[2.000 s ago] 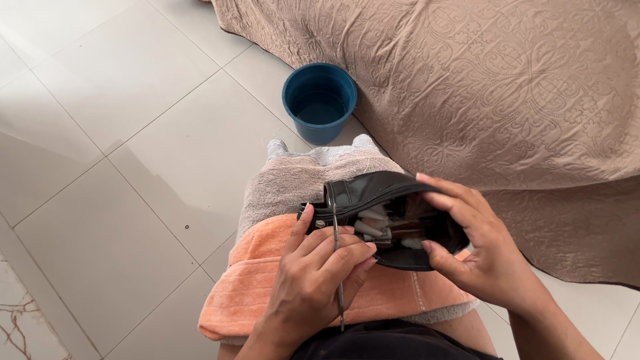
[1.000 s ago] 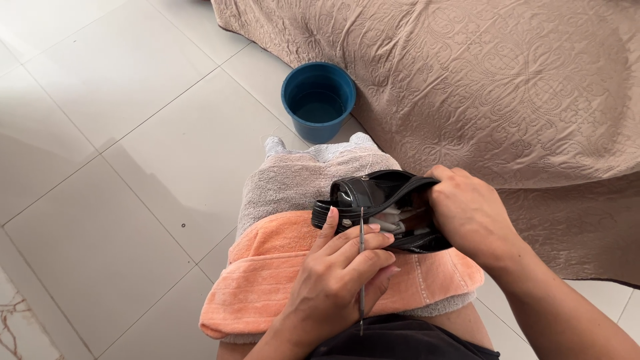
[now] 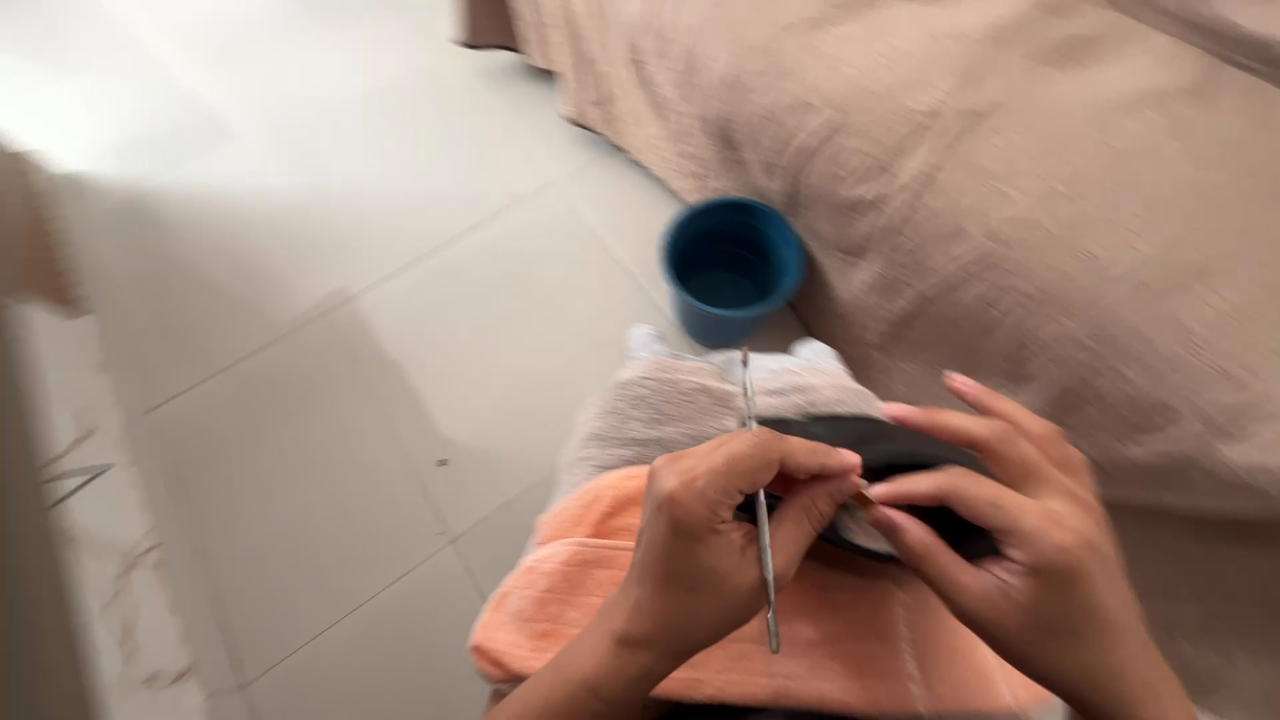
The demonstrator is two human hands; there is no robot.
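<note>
A black pouch (image 3: 835, 435) lies open on an orange towel (image 3: 590, 590) across my lap, with whitish items inside. My left hand (image 3: 735, 520) is over the pouch's left part, a thin metal manicure tool (image 3: 766, 560) tucked upright through its fingers. My right hand (image 3: 1010, 520) is above the pouch's right part. Thumb and forefinger of both hands meet on a small brownish-orange item (image 3: 864, 498), partly covered by the fingertips; what it is I cannot tell.
A blue plastic bucket (image 3: 730, 270) stands on the tiled floor (image 3: 300, 480) beyond my knees. To the right, a beige quilted cover (image 3: 1000, 230) drapes down to the floor. A grey-beige towel (image 3: 650, 420) lies under the orange one.
My right hand has let go of the pouch's rim and come to my left fingertips, where both hold a small item. My left hand has lifted with the metal tool. The view has shifted.
</note>
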